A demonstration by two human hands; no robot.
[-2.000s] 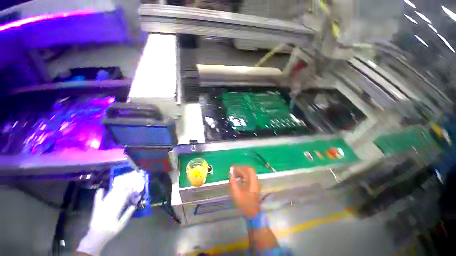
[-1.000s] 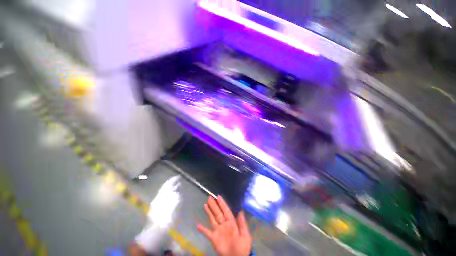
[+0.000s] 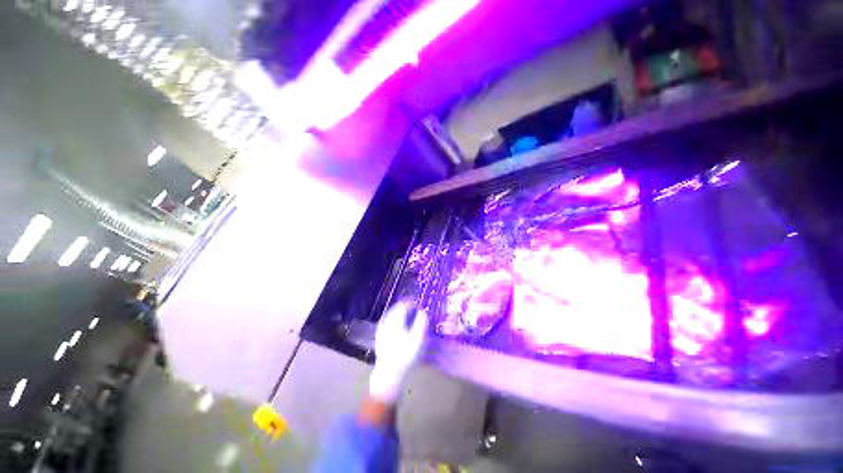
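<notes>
My left hand (image 3: 399, 346), in a white glove, is at the near rail (image 3: 555, 374) by the machine's dark opening (image 3: 365, 263). Its fingertips reach over the rail; blur hides whether they touch or hold anything. A crinkled, shiny foil-like surface (image 3: 582, 286) lies behind the rail to the right of the hand, lit bright pink and violet, with dark bars across it. My right hand is not in view.
A white housing (image 3: 250, 268) stands left of the opening, with a yellow item (image 3: 270, 420) low on its front. A violet lamp (image 3: 397, 65) glows above. Behind the foil, a ledge (image 3: 592, 139) runs across, with a dark tray holding blue items (image 3: 525, 145) beyond it.
The view has swung left and closer to the violet-lit station. My left hand has come up to the rail. My bare right hand, earlier open with spread fingers, has left the picture.
</notes>
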